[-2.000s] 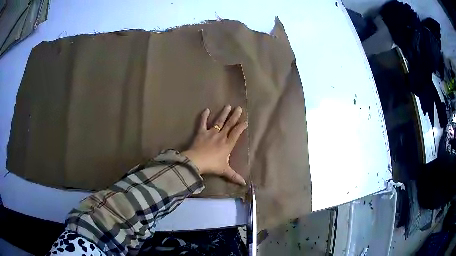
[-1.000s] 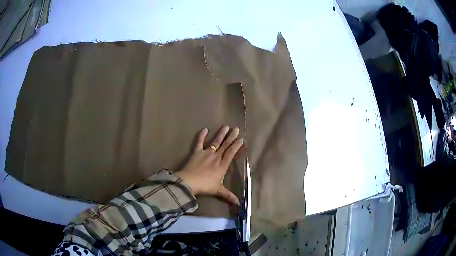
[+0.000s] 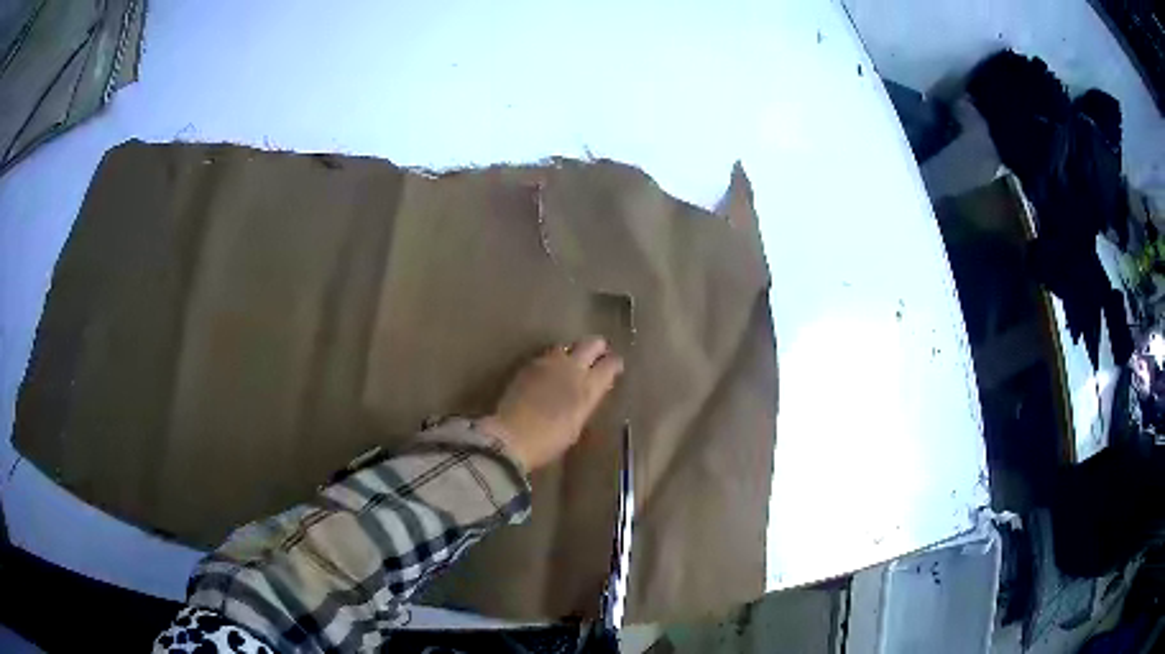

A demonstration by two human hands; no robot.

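Note:
A large brown garment panel (image 3: 281, 307) lies on the white tabletop, with a second brown layer (image 3: 709, 383) under its right side and reaching further right. My left hand (image 3: 560, 394), in a checked sleeve, rests on the upper panel near its right edge. Its fingers are curled; whether they pinch cloth I cannot tell. The long silver blades of the shears (image 3: 622, 530) stand upright in the picture along that edge, below and right of my left hand. The handles are cut off or dark at the bottom edge. My right hand is not in view.
The white tabletop (image 3: 869, 422) has its rim curving down the right side. Layered beige pieces (image 3: 64, 64) lie at the top left. Beyond the table at right are dark cloth (image 3: 1054, 166) and a board. A pale box (image 3: 939, 594) is at the bottom right.
My left hand has gone from flat with spread fingers to curled. The cloth sits lower in the picture. The shears blades reach further up along the panel's edge than at first.

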